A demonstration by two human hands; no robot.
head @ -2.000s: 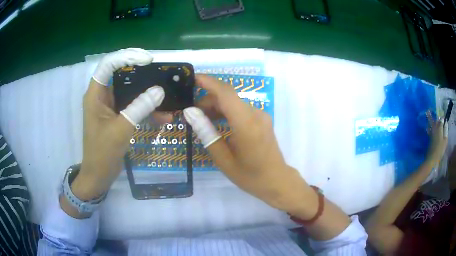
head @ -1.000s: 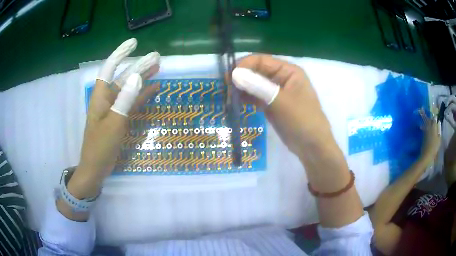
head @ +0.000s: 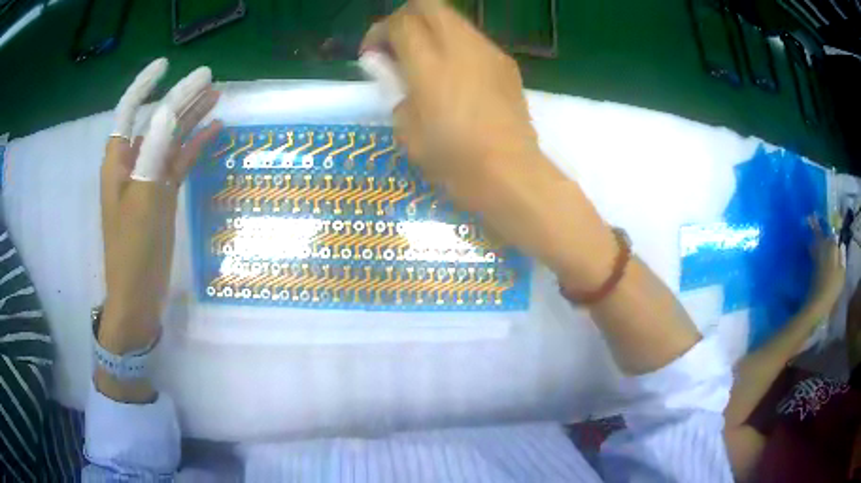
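The blue carrier sheet [head: 359,300] lies flat in front of me, with rows of slanted orange flex circuits and white-ringed circles. My left hand [head: 146,198] is raised at the sheet's left edge, fingers apart, with white finger cots and nothing in it. My right hand [head: 458,104] reaches over the sheet's upper part to the green belt, covering some circuits. Its thumb wears a white cot. Its fingertips are blurred near a dark shape on the belt; whether they hold anything cannot be told.
The green conveyor belt [head: 293,61] crosses the far side and carries several black phone frames, one [head: 210,21] at upper left and another [head: 519,28] beside my right hand. White foam [head: 359,387] lies under the sheet. Crumpled blue film [head: 779,217] and another person's arm [head: 793,321] are at right.
The black frame held at first in both hands, then in my right hand, no longer shows between them. My right hand moved up to the belt. My left hand moved left. Belt frames shifted left.
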